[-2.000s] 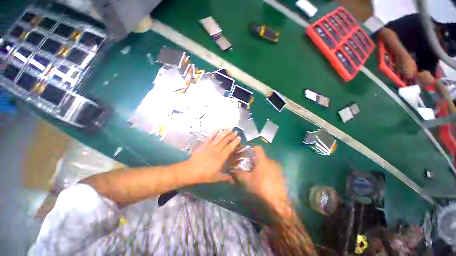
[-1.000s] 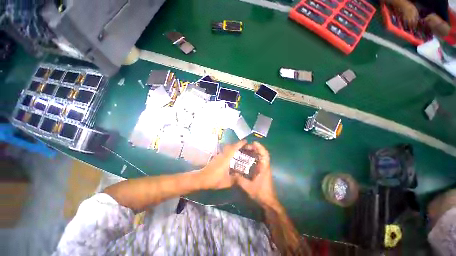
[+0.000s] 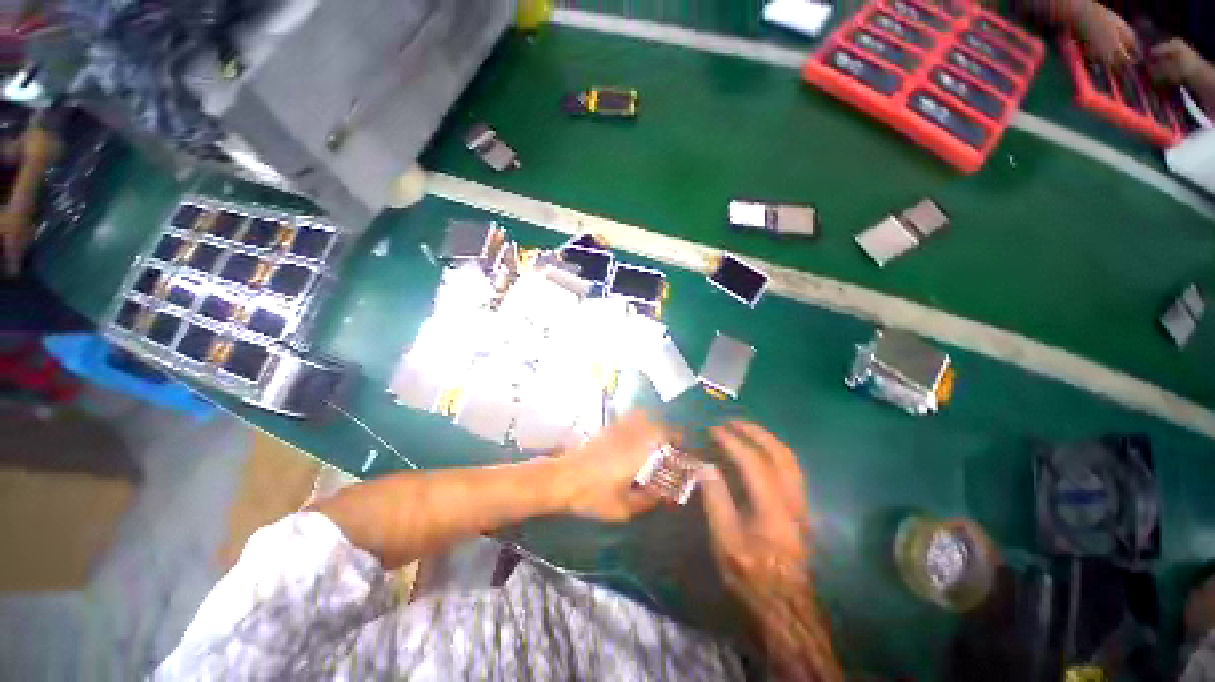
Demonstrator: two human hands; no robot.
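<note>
A small stack of LCD modules (image 3: 670,474), silvery with thin light edges, is held at the bench's near edge. My left hand (image 3: 616,466) grips it from the left side. My right hand (image 3: 762,504) is just right of the stack, blurred, with its fingers spread; a fingertip lies close to the stack, and I cannot tell whether it touches. A glaring white heap of loose LCD modules (image 3: 540,349) lies beyond my left hand. A single LCD module (image 3: 728,364) lies right of the heap. Another stack of LCD modules (image 3: 906,366) stands farther right.
A clear blister tray (image 3: 220,293) with dark screens is at left, beside a grey machine (image 3: 353,100). Joined units (image 3: 772,217) lie beyond the pale strip. A red tray (image 3: 919,69) is at the far side near another person's hands. A round tub (image 3: 946,560) and black fan (image 3: 1095,500) are at right.
My hands, earlier closed together around the stack, have parted; my right hand's fingers have opened away from it. The stack now shows in my left hand. The camera view has shifted.
</note>
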